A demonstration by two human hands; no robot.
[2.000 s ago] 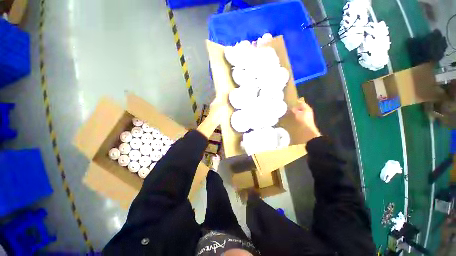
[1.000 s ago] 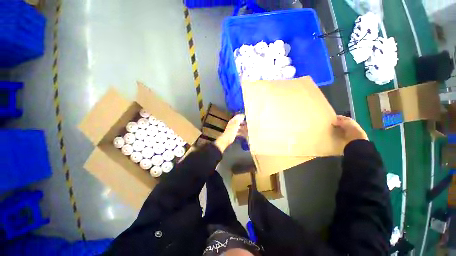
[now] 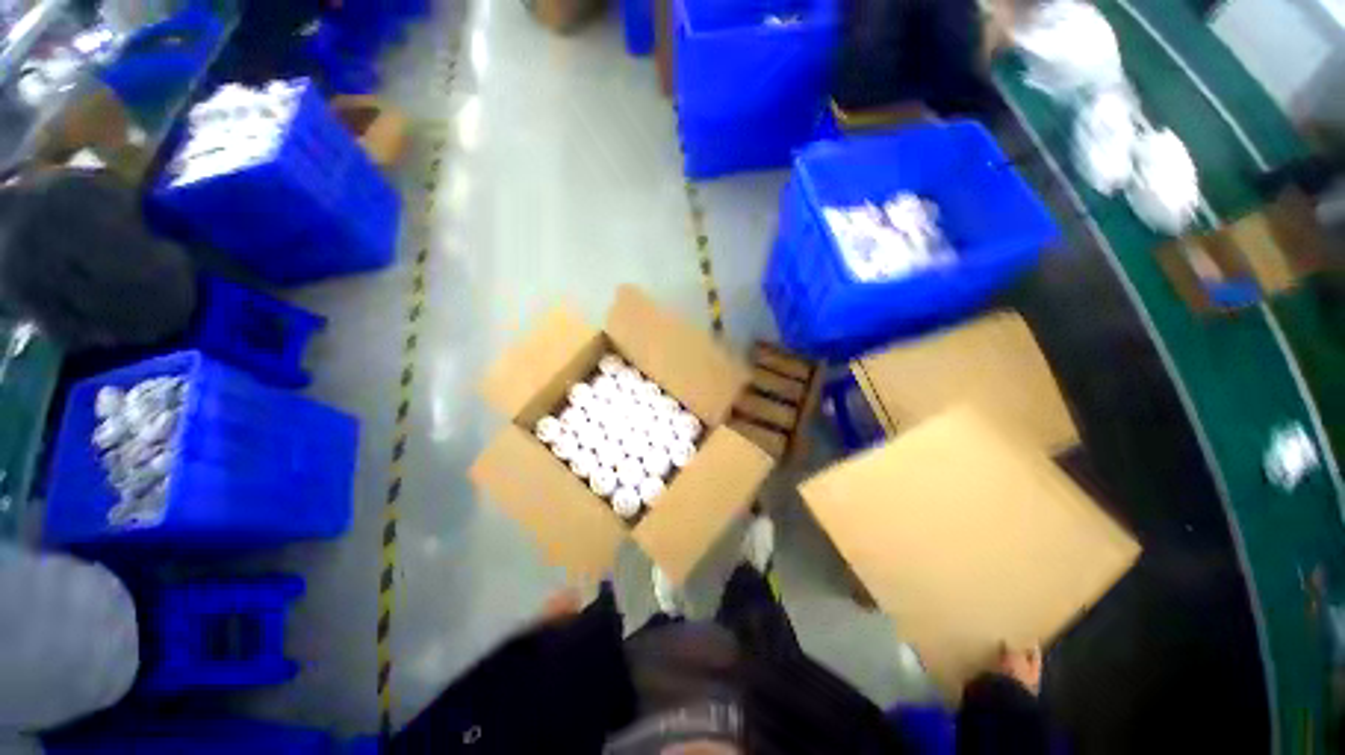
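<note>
My right hand (image 3: 1018, 667) grips the lower edge of a flat brown cardboard piece (image 3: 974, 538) at the lower right. Another brown cardboard piece (image 3: 981, 376) lies behind it, partly covered. My left hand (image 3: 562, 603) is small and blurred near the dark sleeve; its fingers cannot be made out. An open carton (image 3: 690, 519) stands on the floor in front of me, its flaps spread. It holds rows of round white parts (image 3: 620, 435). A blue bin (image 3: 811, 303) beyond the cardboard holds loose white parts (image 3: 890, 236).
A slatted brown wooden box (image 3: 774, 398) stands right of the carton. The green bench (image 3: 1254, 428) runs along the right with white parts and a small open carton. Blue bins (image 3: 288, 472) and blue stools (image 3: 229, 634) stand at left, where two people's heads show. Another person stands at the top.
The view has swung left. The cardboard has moved from between both hands to the lower right, held by my right hand. My left hand has let go of it.
</note>
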